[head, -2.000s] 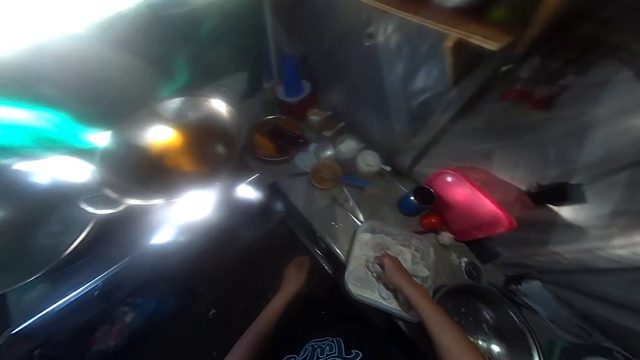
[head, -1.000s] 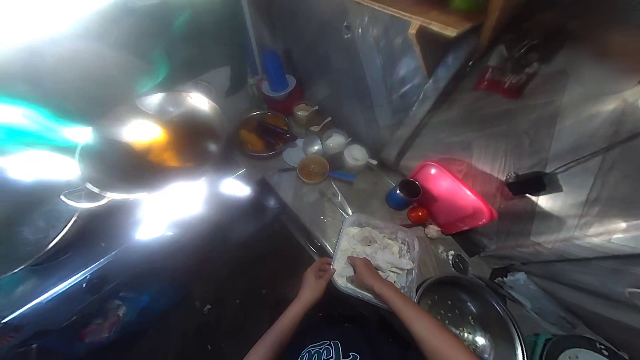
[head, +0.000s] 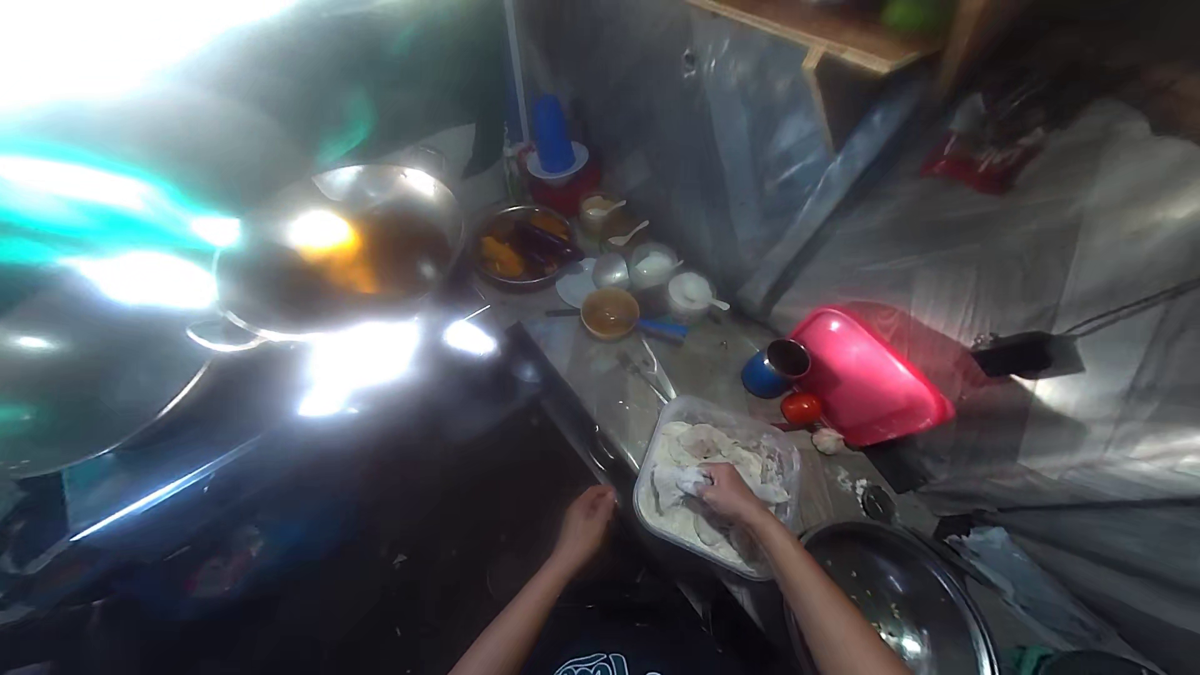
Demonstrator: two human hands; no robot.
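A clear plastic container of white flour stands at the counter's near edge. My right hand is down in it, its fingers coated white and closed around a flour-covered piece whose kind I cannot tell. Just left of the container's wall, my left hand hangs with fingers curled together, apart from the rim; nothing shows in it. A fork and tongs-like metal utensil lie behind the container.
A wide metal pan of orange-brown liquid is at left. Bowls, including a brown one, stand at the back. To the right are a blue cup, a tomato, garlic, a pink tray and a large steel bowl.
My left hand was at the container's left rim a second ago; it has moved off to the left. My right hand remains in the flour.
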